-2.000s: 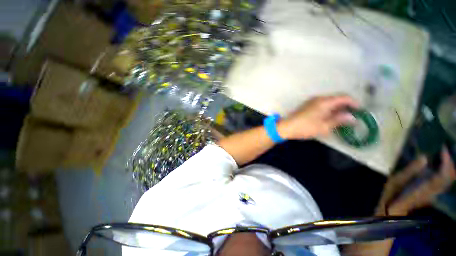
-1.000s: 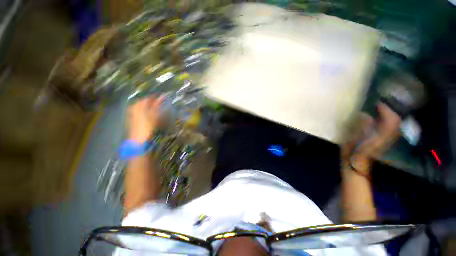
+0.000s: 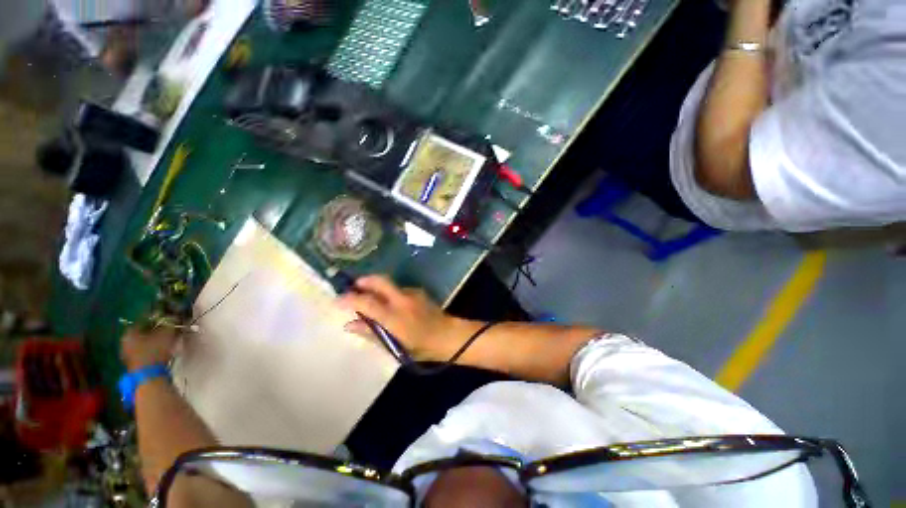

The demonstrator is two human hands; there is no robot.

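Observation:
My left hand (image 3: 149, 347), with a blue wrist strap (image 3: 142, 378), is at the far-left edge of the beige work board (image 3: 288, 347). It touches or lies beside a tangle of wired boards (image 3: 171, 268). Thin wires stick out by its fingers; its grip is unclear. My right hand (image 3: 402, 316) is at the board's right edge, around the black soldering iron (image 3: 382, 337). The iron's cord loops below the hand and over the wrist. Its tip cannot be made out.
The soldering station (image 3: 467, 203) with a red light and a round silvery dish (image 3: 347, 229) stand beyond my right hand on the green bench (image 3: 556, 109). A red crate (image 3: 55, 392) is at left. Another person's arm (image 3: 730, 124) and a blue stool (image 3: 646, 223) are at upper right.
The view has swung right, bringing the station and another person into sight. My left hand is now by the tangled boards at the work board's edge; my right hand now holds the iron.

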